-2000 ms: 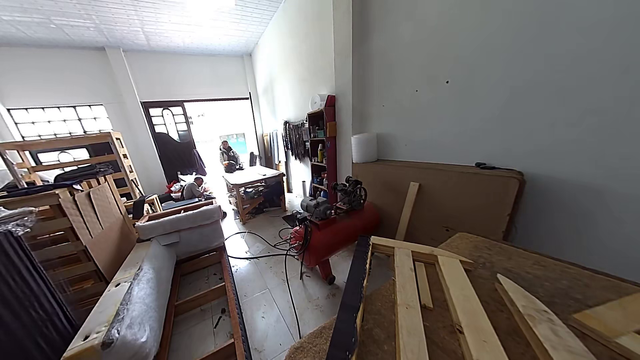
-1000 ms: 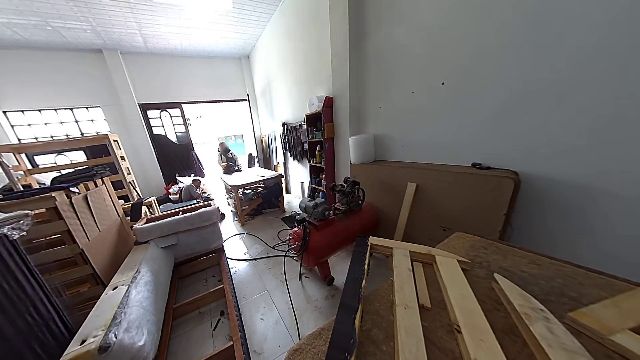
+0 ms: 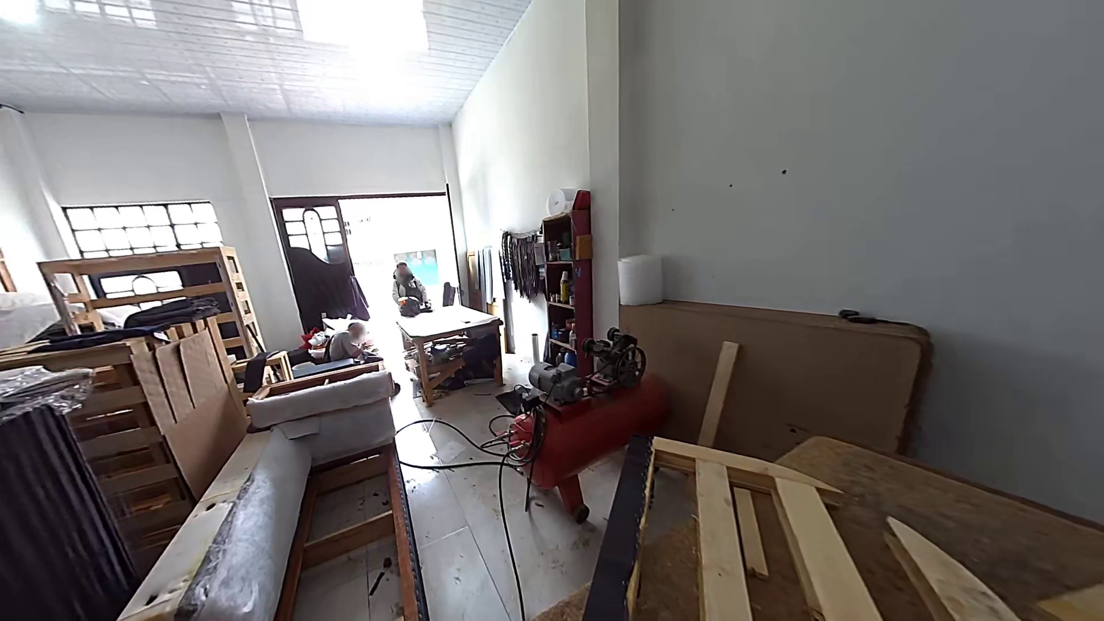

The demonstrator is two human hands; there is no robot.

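Neither my left hand nor my right hand shows in the head view. A wooden furniture frame (image 3: 723, 552) with a dark fabric-covered edge lies at the lower right on a brown board surface (image 3: 975, 500). Beside it is a pointed wooden piece (image 3: 949, 573). At the lower left stands a sofa frame (image 3: 349, 539), its side and far end covered in white padding (image 3: 267, 517). Between the two frames, farther back, a red air compressor (image 3: 586, 431) stands on the tiled floor.
Black hoses (image 3: 504, 517) cross the floor. A large brown panel (image 3: 776, 379) leans on the right wall. Wooden frames (image 3: 138, 263) are stacked at left. One person (image 3: 407, 289) is behind a far worktable (image 3: 448, 323); another person (image 3: 347, 342) is low beside it. A shelf (image 3: 561, 293) holds bottles.
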